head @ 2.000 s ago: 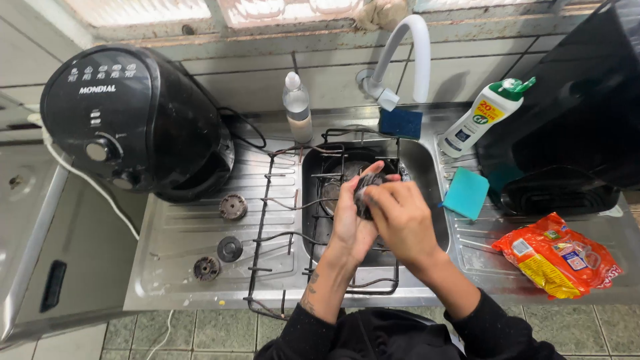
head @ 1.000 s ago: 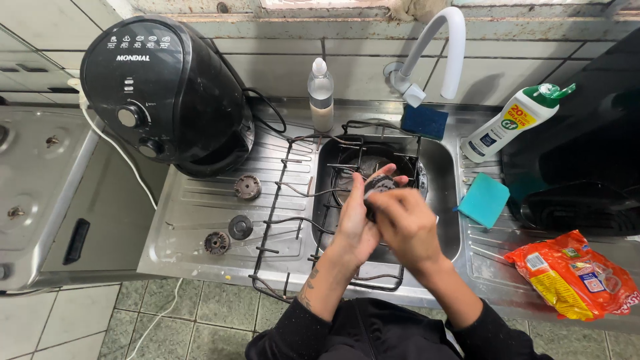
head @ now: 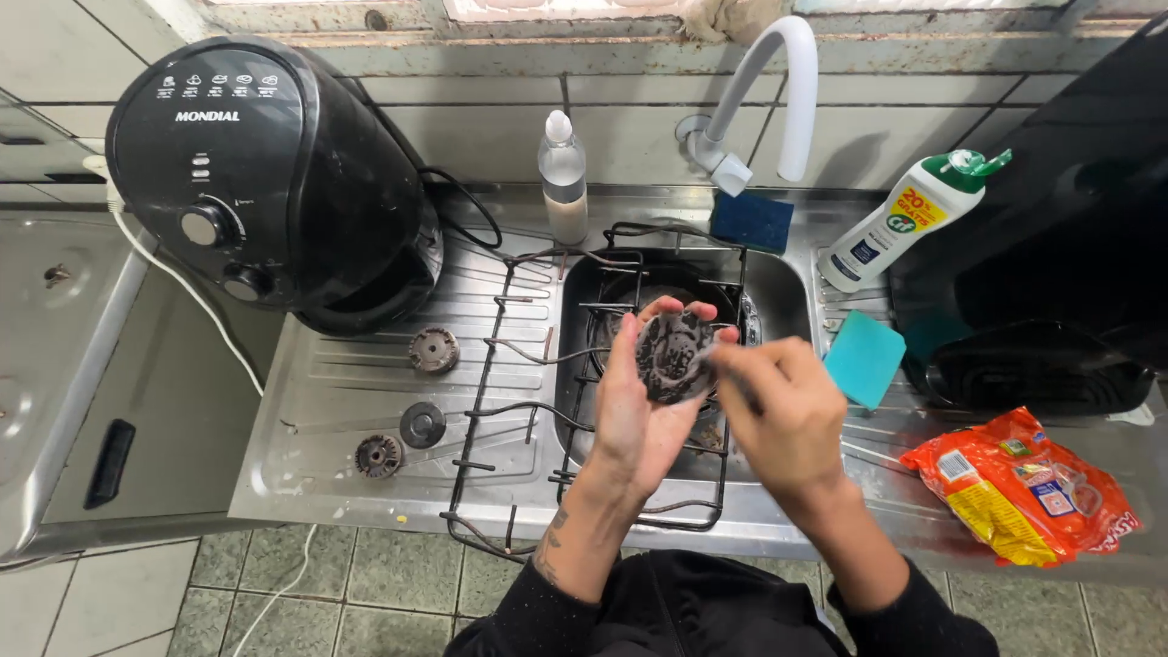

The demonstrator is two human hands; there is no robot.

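Note:
Cupped palm up over the sink, my left hand (head: 634, 420) holds a round black burner cap (head: 673, 358) streaked with suds. My right hand (head: 783, 411) is at the cap's right edge, fingers curled around something small and mostly hidden, perhaps a scouring pad. Beneath both hands, a black wire stove grate (head: 497, 347) lies across the steel sink basin (head: 787, 292). On the drainboard to the left are a burner head (head: 433, 350), a dark burner cap (head: 422, 424) and another burner head (head: 378, 455).
A black air fryer (head: 219, 182) stands at left. Behind the basin are a clear bottle (head: 563, 182), a white faucet (head: 798, 100) and a dark blue sponge (head: 753, 222). At right are a cleaner bottle (head: 899, 224), a turquoise sponge (head: 865, 358) and an orange plastic package (head: 1022, 488).
The burner cap's sudsy face now shows more fully in my left hand. My right hand has shifted from over the cap to its right side.

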